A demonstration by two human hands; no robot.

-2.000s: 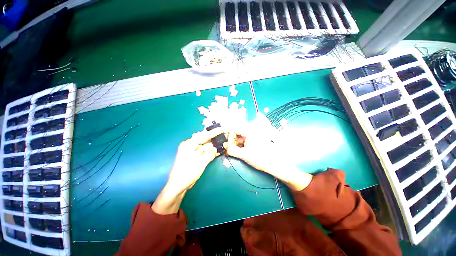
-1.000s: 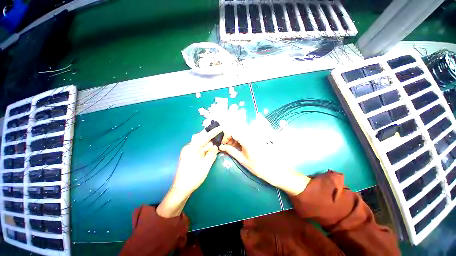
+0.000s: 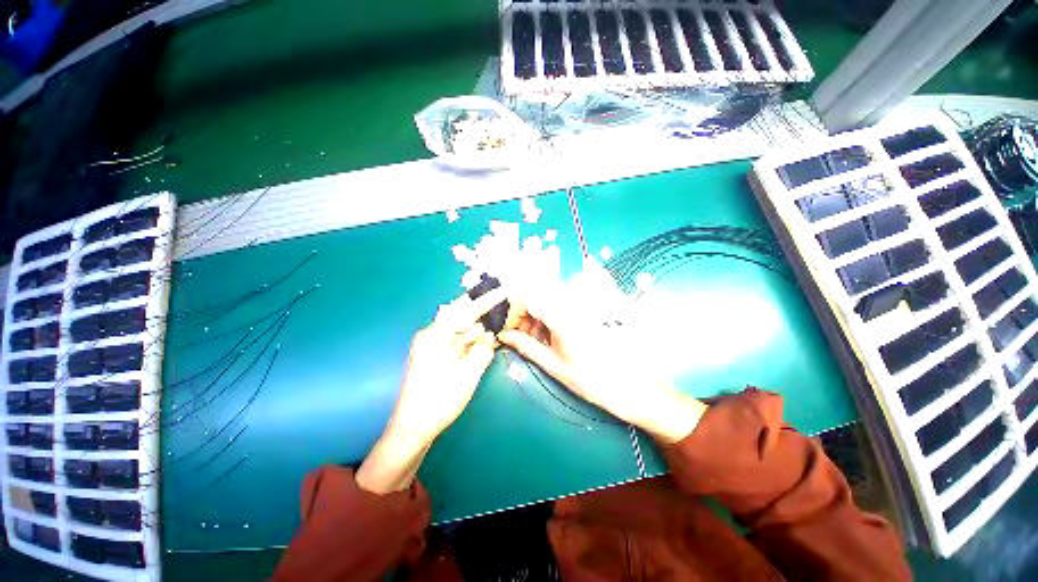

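Note:
A small black housing [image 3: 489, 298] is held in the fingertips of both hands over the green mat. My left hand [image 3: 442, 362] grips it from the left. My right hand [image 3: 560, 355] grips its lower right end. A thin black wire [image 3: 554, 400] curves down from near the fingertips and passes by my right wrist. A pile of pale squares [image 3: 497, 247], partly washed out by glare, lies just beyond the housing. The fingers hide part of the housing.
A left tray [image 3: 163, 307] and a right tray [image 3: 851, 333] hold black units. A rear tray [image 3: 660, 80] lies beyond the pale strip, near a post [image 3: 899, 57]. A clear bag [image 3: 469, 131] holds small parts. Black wires [image 3: 706, 237] lie right of the pile; others [image 3: 256, 352] lie left.
Since the earliest frame, the black housing has turned slightly and shows less between the fingers. My right hand has shifted slightly left. The hanging wire has changed its curve.

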